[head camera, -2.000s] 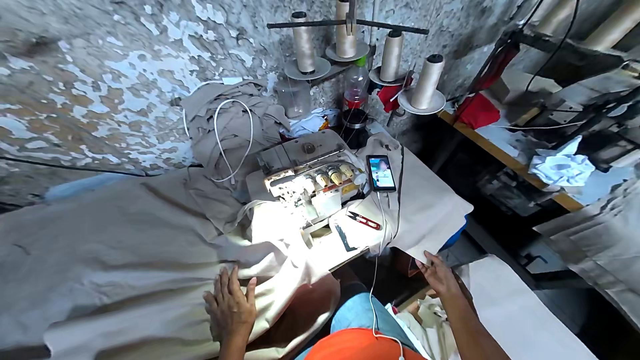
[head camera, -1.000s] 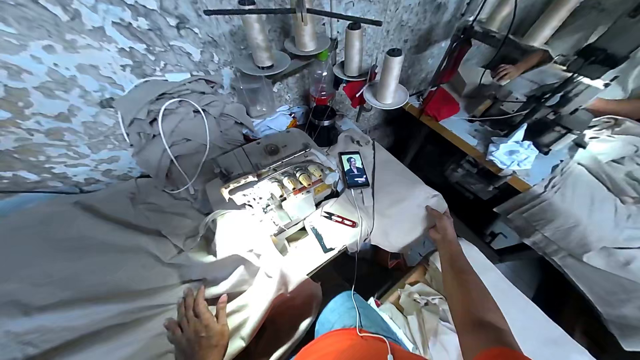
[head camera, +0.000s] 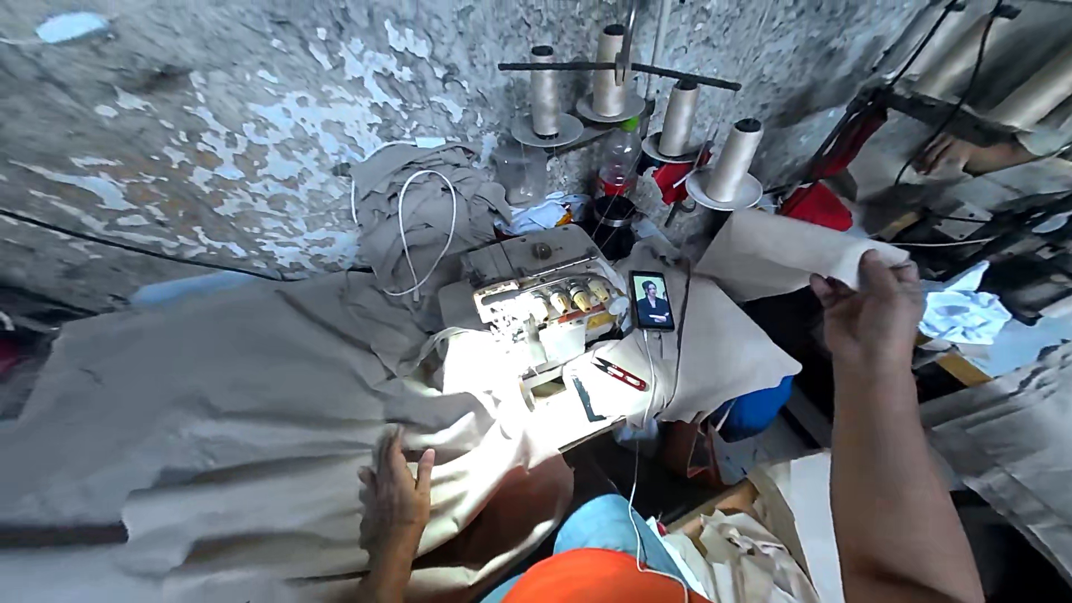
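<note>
My left hand lies with fingers spread on a large beige cloth that covers the left of the table. At the right, my right hand pinches the raised end of a beige fabric piece. An overlock sewing machine stands between the hands, its lamp lighting the needle area. Right of it, a phone with a lit screen and a white cable lies on beige cloth. Red-handled thread snips and a dark flat piece lie in front of the phone.
Thread cones stand on a rack behind the machine, near a plastic bottle. Crumpled grey-beige cloth is heaped at the wall. Fabric pieces lie beside my lap. Another person's hand is at a machine, upper right.
My right hand has moved up from the front edge of the cloth at the right, and a fabric end is now raised in it. My left hand stays on the large cloth.
</note>
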